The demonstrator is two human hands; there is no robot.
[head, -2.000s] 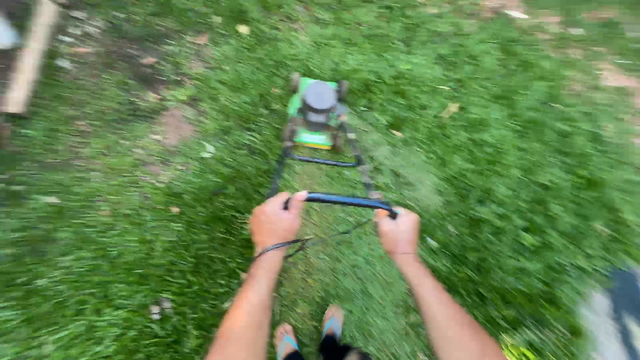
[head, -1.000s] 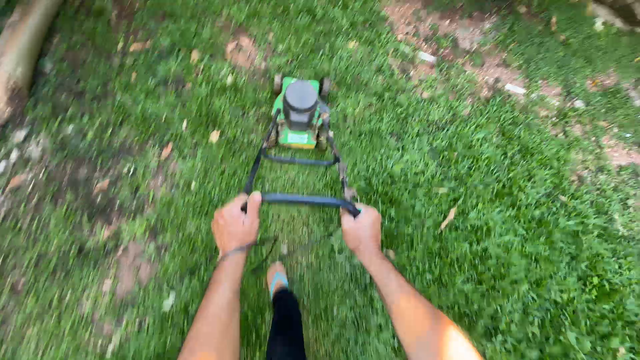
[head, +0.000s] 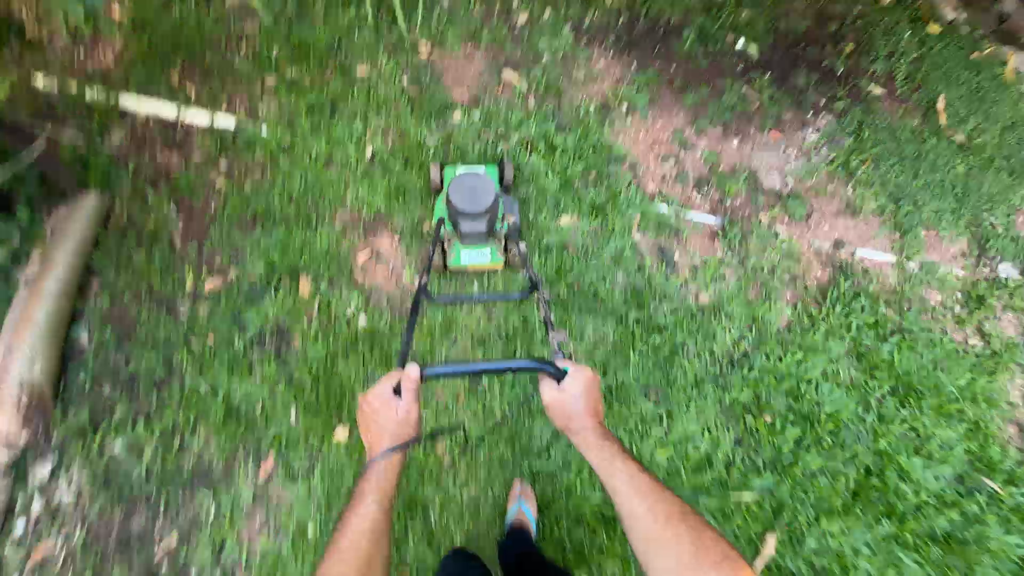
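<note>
A green push lawn mower [head: 474,216] with a dark grey motor cover stands on the grass in front of me. Its black tubular handle [head: 488,368] reaches back toward my body. My left hand [head: 390,410] is closed round the handle's left corner, thumb on top. At the right corner, my right hand [head: 574,398] grips the same bar. A thin dark cable [head: 392,450] crosses my left wrist and trails to the right over the grass, blurred. Lower down, the handle's crossbar [head: 480,298] joins its two side tubes.
A log [head: 56,312] lies along the left edge. A pale strip [head: 172,110] is at the upper left. White pieces [head: 702,218] lie by bare reddish soil [head: 736,152] at the upper right. My foot in a light blue-strapped sandal [head: 522,506] is below the handle.
The mower has moved forward over the grass, with both hands staying on its handle. The view has moved along with it, and the pale strip at the upper left has come into sight.
</note>
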